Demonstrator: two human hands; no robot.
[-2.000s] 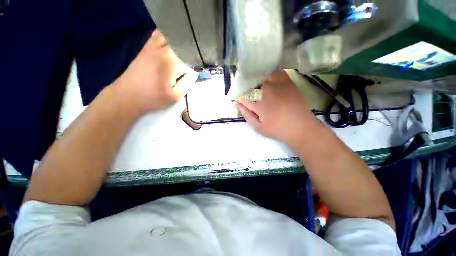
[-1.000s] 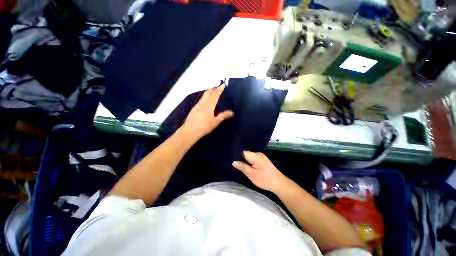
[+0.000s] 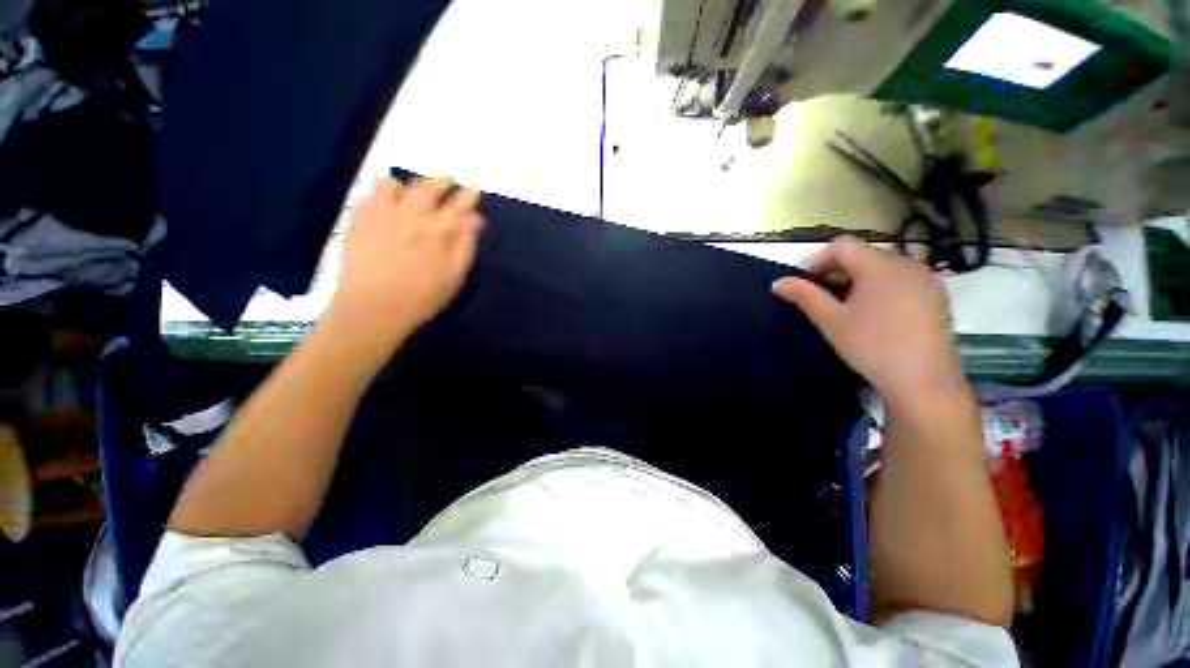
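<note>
A navy-black cut panel [image 3: 613,307] lies across the table's front edge and hangs down towards my lap. Its long top edge runs from upper left to lower right, in front of the machine. My left hand [image 3: 411,248] rests on its upper left corner with fingers bent over the edge. My right hand [image 3: 874,307] pinches its right end between thumb and fingers. The sewing machine head [image 3: 835,52] stands behind the panel at the upper right, and the panel is apart from the needle area [image 3: 711,98].
More dark panels [image 3: 287,131] lie on the table [image 3: 522,105] at the left. Black-handled scissors [image 3: 959,215] lie on the machine bed. A tape roll with a hanging strip [image 3: 1086,294] is at the right. A blue bin [image 3: 1090,457] with a red bag [image 3: 1018,522] is below.
The panel has moved away from the needle area and now lies lengthwise across the table's front edge. My hands are farther apart, the left at its left corner, the right raised to its right end.
</note>
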